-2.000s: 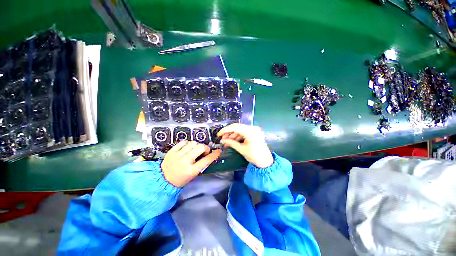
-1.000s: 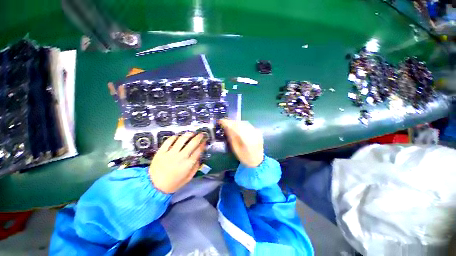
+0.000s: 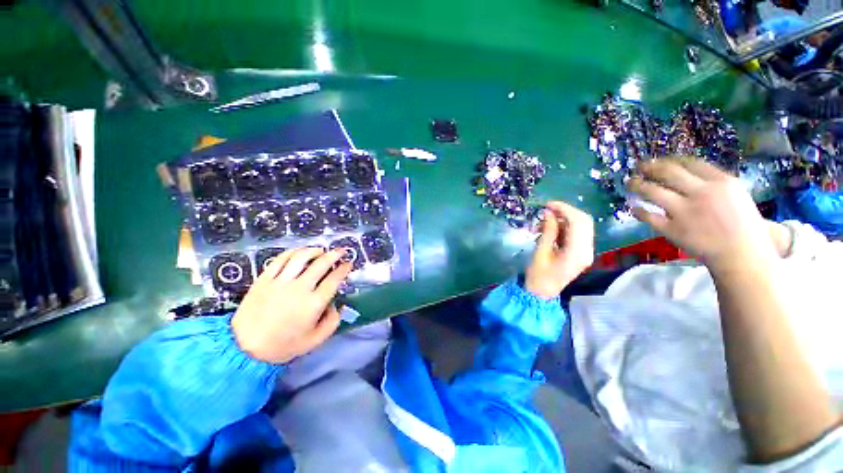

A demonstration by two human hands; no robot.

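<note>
The blister tray [image 3: 277,236], a shiny plastic sheet with rows of dark round pockets, lies in front of me on a dark backing board [image 3: 399,226]. My left hand [image 3: 288,305] lies over the tray's near edge and covers some near-row pockets; whether it holds anything is hidden. My right hand [image 3: 561,245] is at the near edge of the loose module pile [image 3: 510,185], right of the tray, with thumb and fingertips close together; whether a module is between them is too small to tell.
Stacked filled trays [image 3: 42,212] stand at far left. A thin silver stick [image 3: 268,97] lies near the post base. A single black part [image 3: 445,129] and a white strip [image 3: 416,154] lie beyond the pile. At right, a neighbour's hand [image 3: 698,208] reaches over larger heaps [image 3: 638,134].
My right hand has moved from the tray's near right corner to the loose pile. My left hand stays at the near edge. The view has shifted right, and a neighbour's arm has come in.
</note>
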